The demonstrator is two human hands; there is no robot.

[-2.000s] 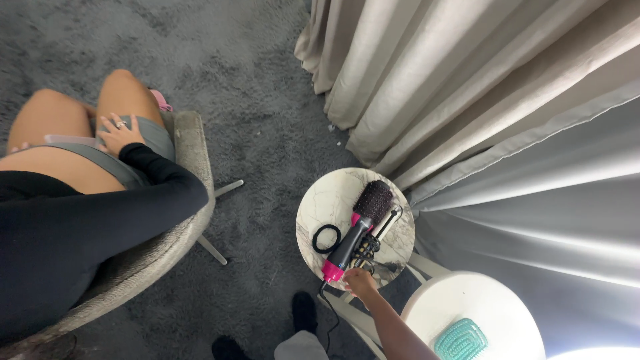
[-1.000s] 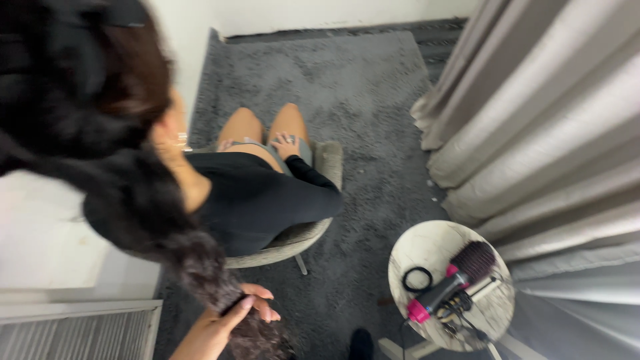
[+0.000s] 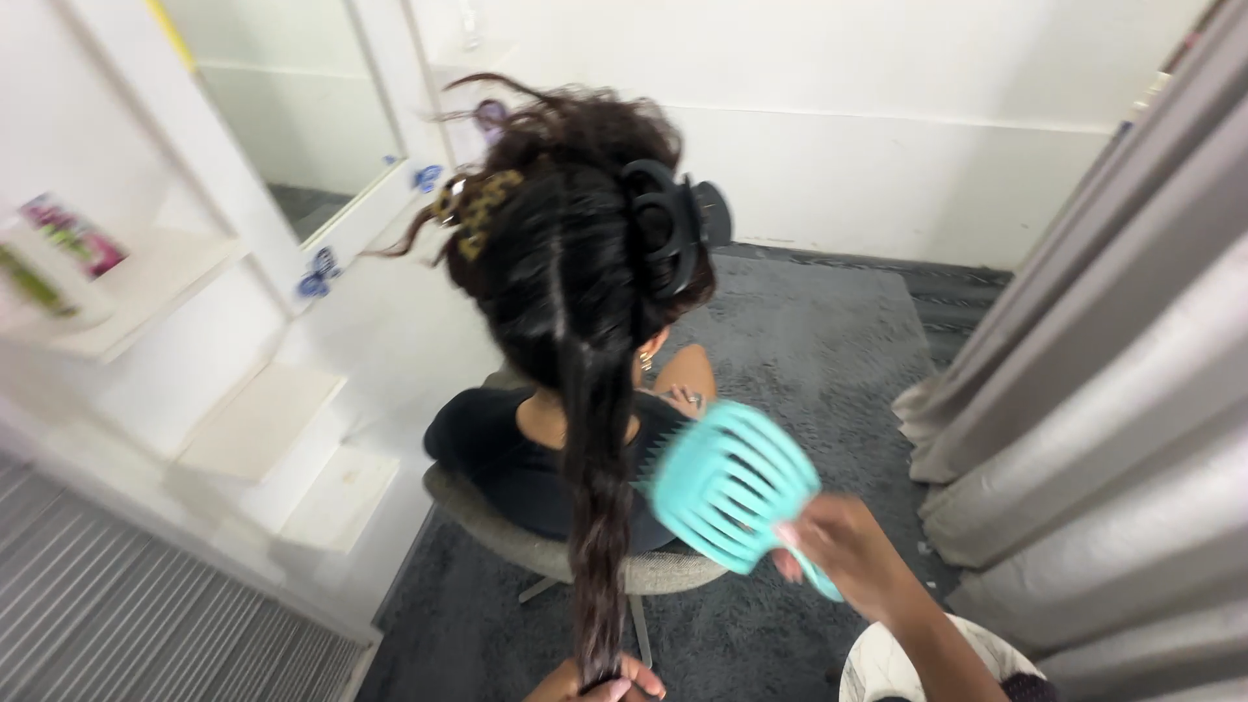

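A person sits on a grey upholstered chair [image 3: 663, 573], back turned to me. A long dark lock of hair [image 3: 598, 507] hangs down from the back of the head, and my left hand [image 3: 609, 680] grips it low at the bottom edge of the view. My right hand [image 3: 838, 546] holds a turquoise vented hairbrush [image 3: 736, 483] by its handle, to the right of the lock; its bristles face the lock. A black claw clip [image 3: 668, 229] holds hair up on the right of the head, and a leopard-pattern claw clip [image 3: 483, 214] on the left.
A round marble-top table [image 3: 877, 668] stands at the lower right, partly behind my right forearm. Grey curtains [image 3: 1092, 439] hang at the right. White shelves [image 3: 263, 419] with bottles and a mirror [image 3: 292, 107] line the left wall. Grey carpet [image 3: 809, 331] covers the floor.
The view has swung up and left to the seated person's head. The turquoise brush, lying on a white round surface two seconds ago, is now in my right hand. My left hand still holds the hair.
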